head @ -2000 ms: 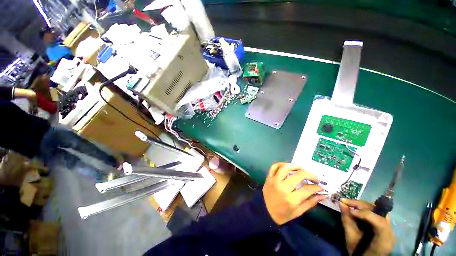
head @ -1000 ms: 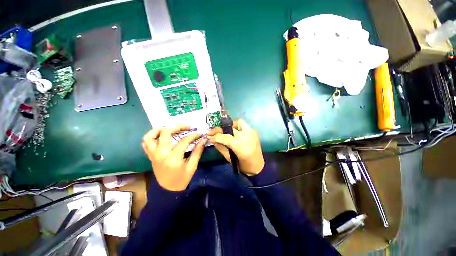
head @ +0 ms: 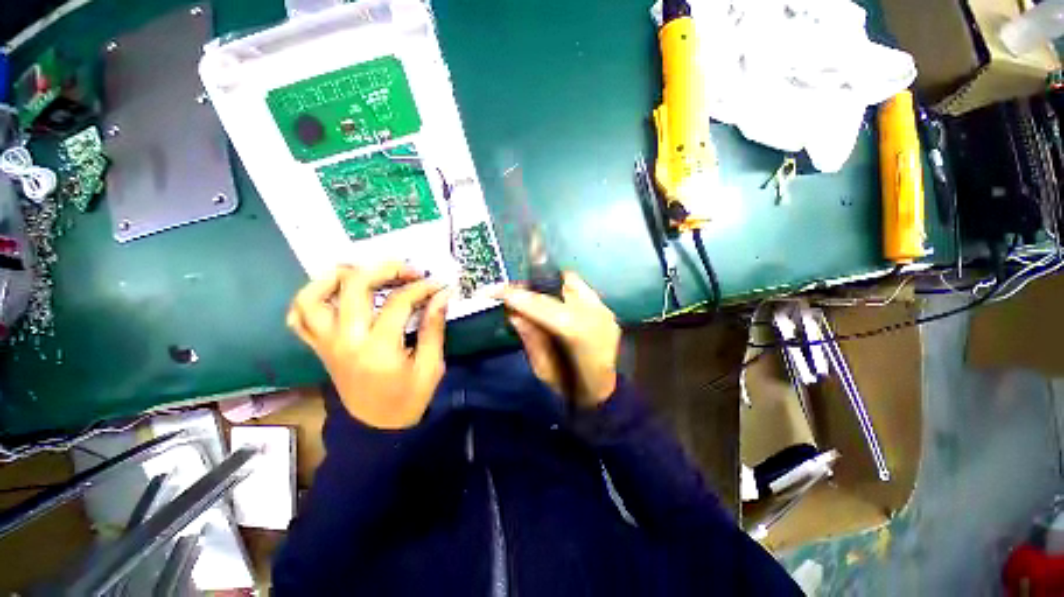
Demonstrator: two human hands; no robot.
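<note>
The white housing [head: 259, 175] lies open side up on the green mat. Two larger green circuit boards [head: 371, 99] sit in its upper and middle area, and a small PCB [head: 476, 259] at its lower right corner. My left hand [head: 376, 338] rests over the housing's lower edge, fingertips bent and close together; whether they pinch a wire cannot be told. My right hand [head: 569, 338] is at the lower right corner, closed around the dark handle of the soldering iron [head: 539, 262]. The iron is blurred and its tip points up, away from the boards.
A grey mounting plate [head: 169, 128] lies left, beside loose screws [head: 41, 274]. Right are two yellow electric screwdrivers [head: 683, 117], narrow dark tools [head: 656, 227] and a crumpled white bag [head: 788, 82]. Cartons with metal bars [head: 858, 408] stand below the bench edge.
The view has shifted, so the housing shows further up and left. My right hand with the iron has moved slightly away from the small PCB. My left hand stays at the housing's lower edge.
</note>
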